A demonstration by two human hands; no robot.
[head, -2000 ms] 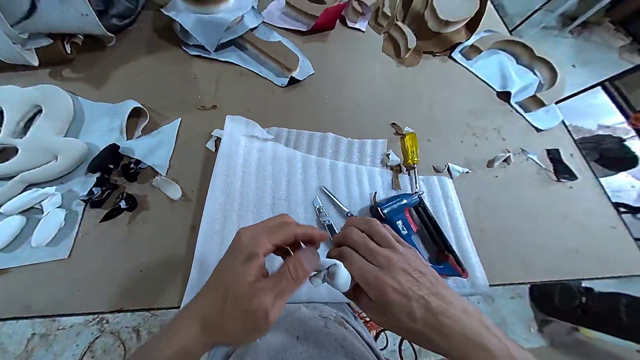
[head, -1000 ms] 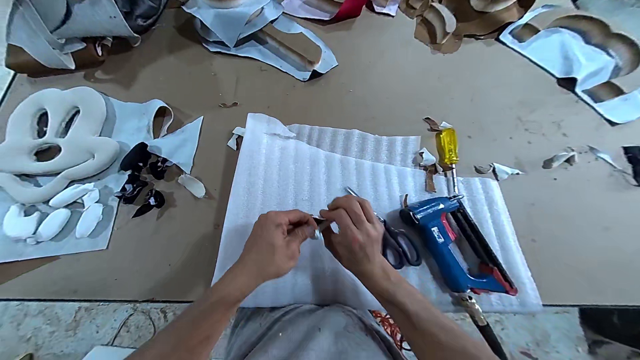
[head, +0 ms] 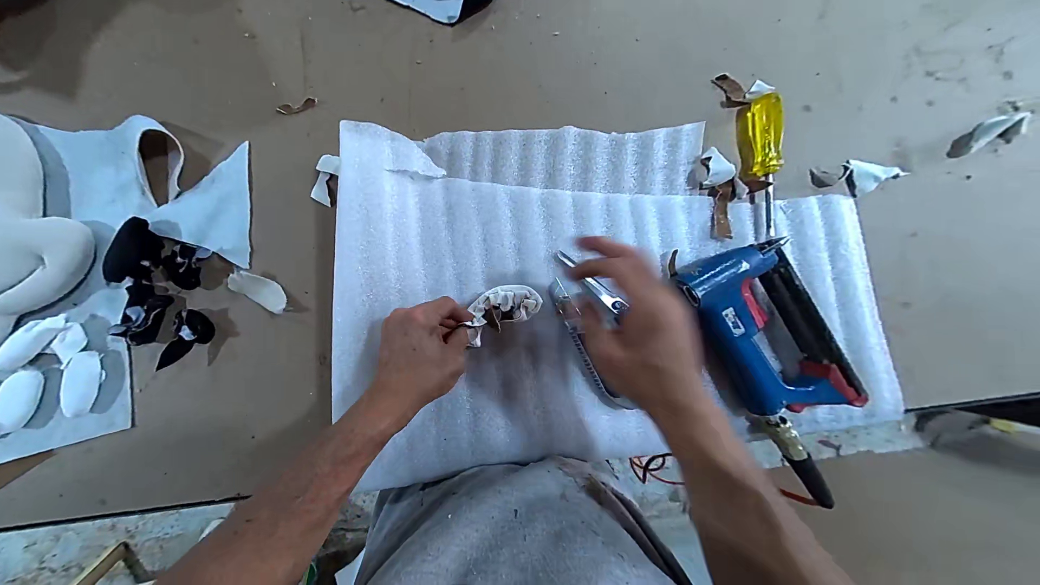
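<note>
My left hand (head: 422,345) pinches the end of a small white fabric-covered piece (head: 508,301), its gathered edges facing up, over a white foam sheet (head: 455,236). Blurred by motion, my right hand (head: 638,325) has its fingers spread above a metal utility knife (head: 581,349) and scissors (head: 597,288); nothing is seen in it, though its palm is hidden. To its right lies a blue pneumatic stapler (head: 731,325) with a hose fitting at its handle. A yellow-handled screwdriver (head: 761,138) points toward the stapler's nose.
At the left, white padded pieces (head: 81,382) and black covered pieces (head: 134,252) rest on and beside pale fabric (head: 89,171). Fabric scraps (head: 873,176) lie near the foam's upper right. The table's front edge (head: 162,508) runs close to my lap.
My right hand has come away from the small piece and moved right over the tools; my left hand still holds the piece. The view has shifted down and closer.
</note>
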